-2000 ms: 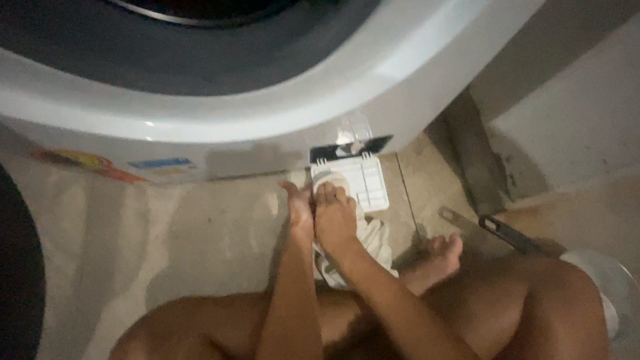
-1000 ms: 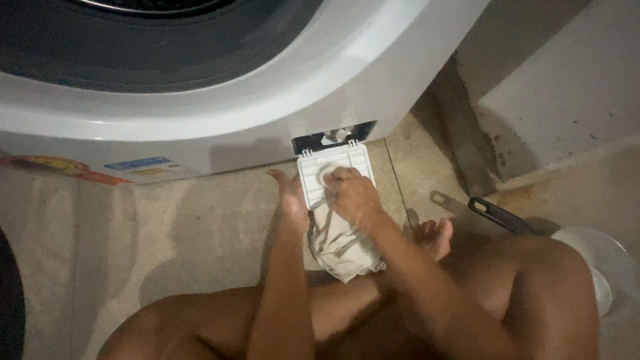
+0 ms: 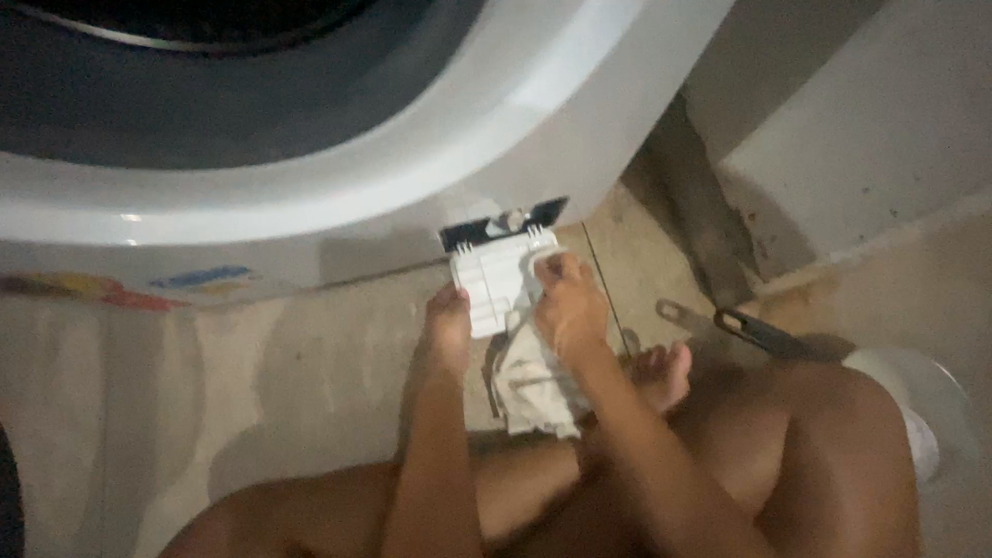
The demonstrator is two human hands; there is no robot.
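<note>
A white plastic access flap (image 3: pixel 482 291) hangs folded down from a dark opening (image 3: pixel 504 223) low on the front of a white washing machine (image 3: pixel 372 201). My left hand (image 3: pixel 448 329) is at the flap's left edge, its thumb against the rim; the other fingers are hidden, so its grip is unclear. Bunched in my right hand (image 3: pixel 572 306) is a pale cloth (image 3: pixel 535 380), pressed at the flap's right side, with the rest of it draping down toward my leg. Something pale and round shows inside the opening, too blurred to name.
A black handle (image 3: pixel 759 332) with a hanging loop lies on the tiled floor at the right, near my foot (image 3: pixel 663 372). Beside my knee is a whitish, translucent round container (image 3: pixel 922 403). A wall (image 3: pixel 868 186) rises right of the machine.
My right hand, with the cloth, has moved from the flap's middle to its right side. My left hand has come against the flap's left edge, where its thumb stood apart before.
</note>
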